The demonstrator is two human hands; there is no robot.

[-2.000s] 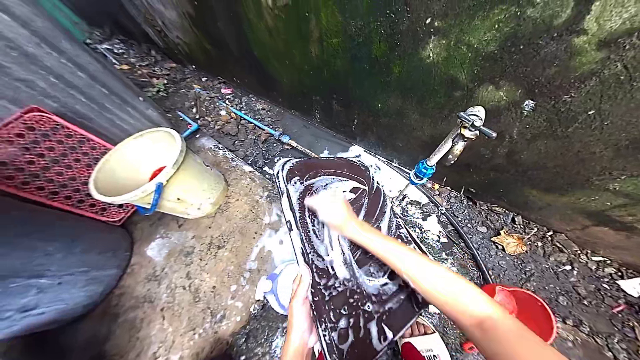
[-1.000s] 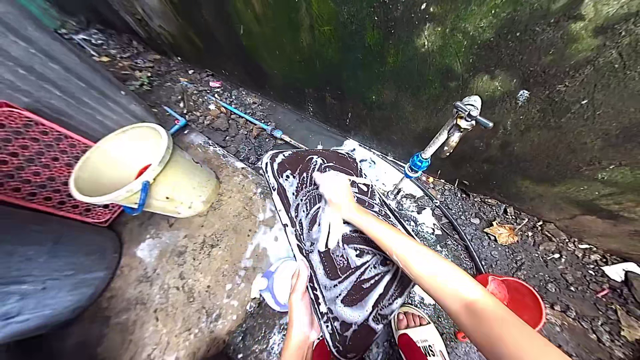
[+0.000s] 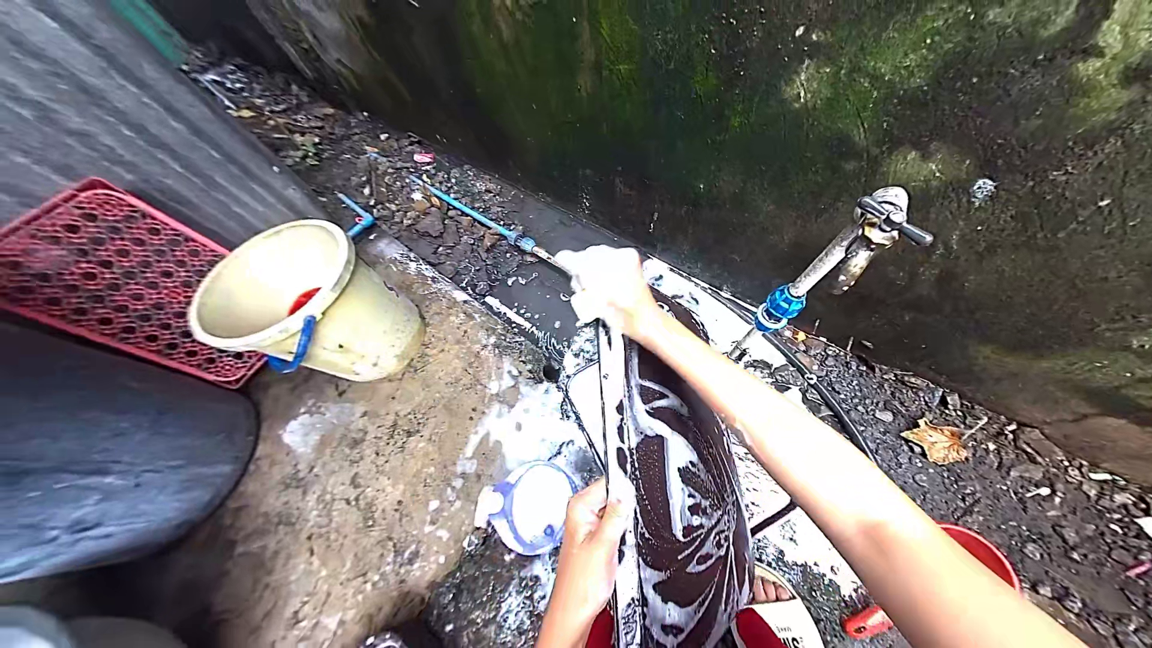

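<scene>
A dark brown panel covered in suds (image 3: 679, 477), its exact kind unclear, stands tilted on edge between my legs. My left hand (image 3: 594, 531) grips its pale near-side rim low down. At the upper end of that rim is my right hand (image 3: 612, 288), coated in thick foam; whether a sponge or cloth lies under the foam cannot be seen. Just left of my left hand, a small white and purple tub (image 3: 533, 507) with whitish contents sits on the wet ground. Below the panel's right side shows my foot in a slipper (image 3: 778, 616).
On the left are a cream bucket (image 3: 378, 319) with a blue handle, a red plastic crate (image 3: 117, 279) and a dark rounded container (image 3: 117, 450). A metal tap (image 3: 837, 256) rises before the mossy wall (image 3: 702, 117). A red dipper (image 3: 985, 553) lies at lower right.
The panel lay with its broad soapy face toward me and is now tipped up on edge. My right hand has moved from the middle of that face to the rim's upper end.
</scene>
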